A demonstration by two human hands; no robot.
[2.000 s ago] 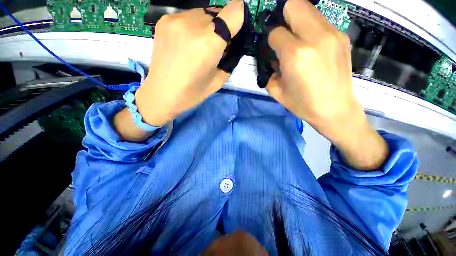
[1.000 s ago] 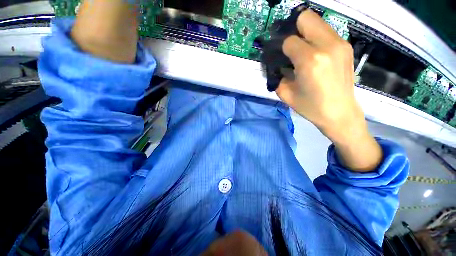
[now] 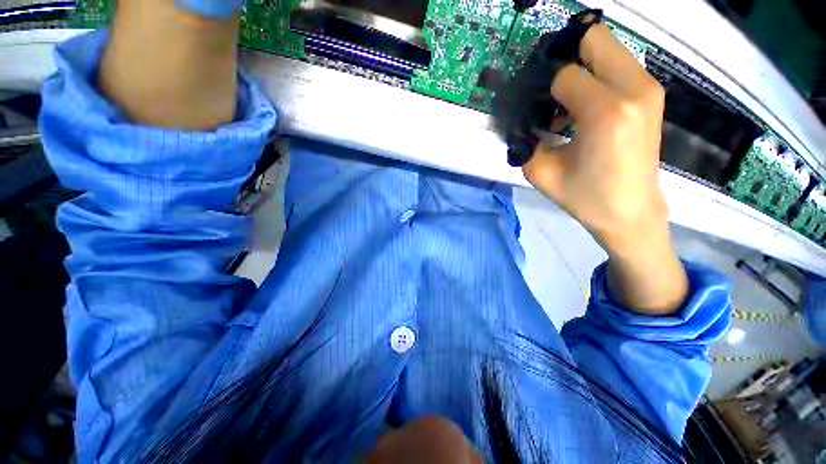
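Observation:
A green PCB panel (image 3: 450, 47) lies between the conveyor rails at the top centre, partly under my right hand. My right hand (image 3: 593, 127), with black finger cots on its fingers, is curled over the panel's right part. The fingertips are dark and blurred, so I cannot tell whether they pinch a part. My left hand is cut off by the top edge; only the forearm and the light blue wrist strap (image 3: 210, 7) show at the upper left. Another green panel (image 3: 272, 25) lies beside that forearm.
The white near rail (image 3: 362, 122) runs across in front of my body. The far rail (image 3: 725, 68) curves down at the right. More green boards (image 3: 770, 181) lie between the rails at the right. Dark conveyor gaps separate the panels. Yellow-black floor tape shows at the lower right.
My left hand has left the central panel, reaching up and left out of the picture. My right hand has shifted slightly right. The boards at the right have moved left along the conveyor.

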